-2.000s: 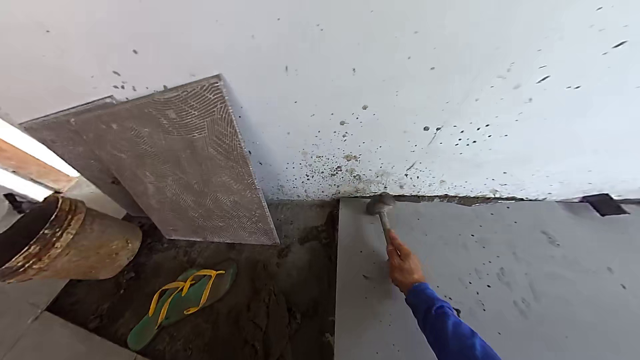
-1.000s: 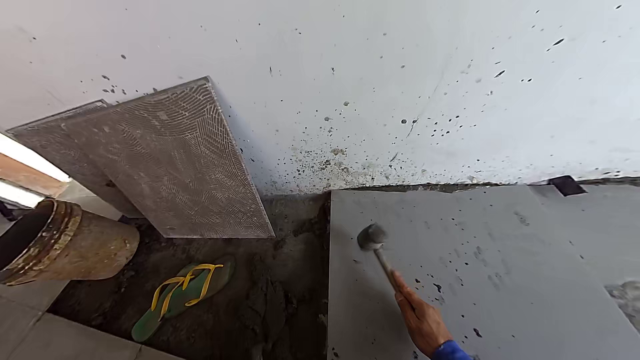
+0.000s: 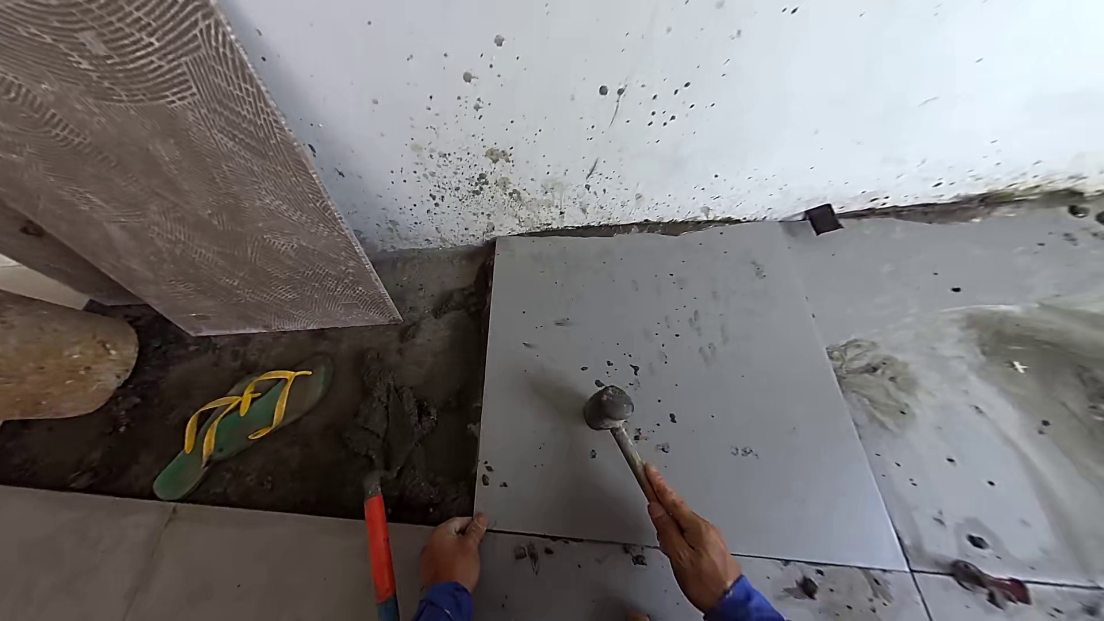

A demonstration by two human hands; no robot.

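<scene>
My right hand [image 3: 697, 548] grips the handle of a mallet [image 3: 609, 408], its dark rounded head over the middle of a large grey floor tile [image 3: 690, 345]. Whether the head touches the tile I cannot tell. My left hand [image 3: 453, 552] rests at the tile's near left corner, thumb and fingers at the edge, holding nothing that shows. Just left of it lies a tool with a red and blue handle [image 3: 379, 535], its far end in the dark mortar bed [image 3: 431, 371].
Tiles with combed backs [image 3: 216, 198] lean on the spattered wall [image 3: 733, 103]. Left are a green flip-flop with yellow straps [image 3: 233, 423] and a dirty bucket [image 3: 65, 358]. A small black piece [image 3: 823, 219] sits by the wall; another small tool [image 3: 990, 583] lies lower right.
The mallet has gone from the tile's far edge by the wall to its middle. My left hand and the red-handled tool have come into view. The view has shifted closer to the tile.
</scene>
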